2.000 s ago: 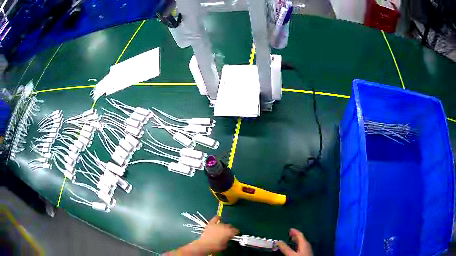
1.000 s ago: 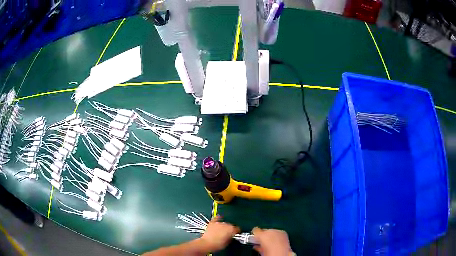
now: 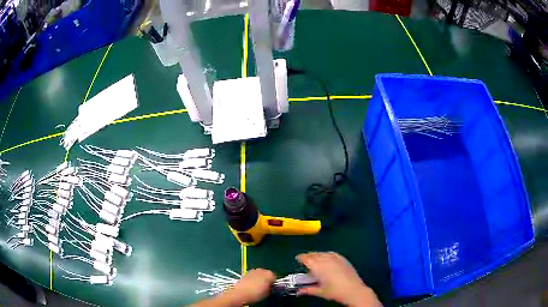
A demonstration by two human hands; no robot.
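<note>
A bundle of thin white wires (image 3: 217, 280) lies at the bottom centre, its loose ends fanned out to the left. My left hand (image 3: 255, 286) is closed around the bundle. My right hand (image 3: 329, 277) grips the right end of the same bundle, where white and greyish parts show between the hands. The fingertips of both hands are partly hidden. A yellow heat gun (image 3: 288, 226) lies just above my hands, its dark nozzle (image 3: 233, 198) pointing up with a purple glow inside.
White wired units (image 3: 114, 204) lie in slanting rows at left, with white sheets (image 3: 108, 109) behind. A white twin-post stand (image 3: 238, 111) stands at the back centre. A black cord (image 3: 344, 150) curves right of it. A blue bin (image 3: 399, 198) at right holds thin wires (image 3: 429, 126).
My right hand was open beside the bundle's right end and has closed on it. My left hand stays on the bundle. The whole view has shifted as the head turned right.
</note>
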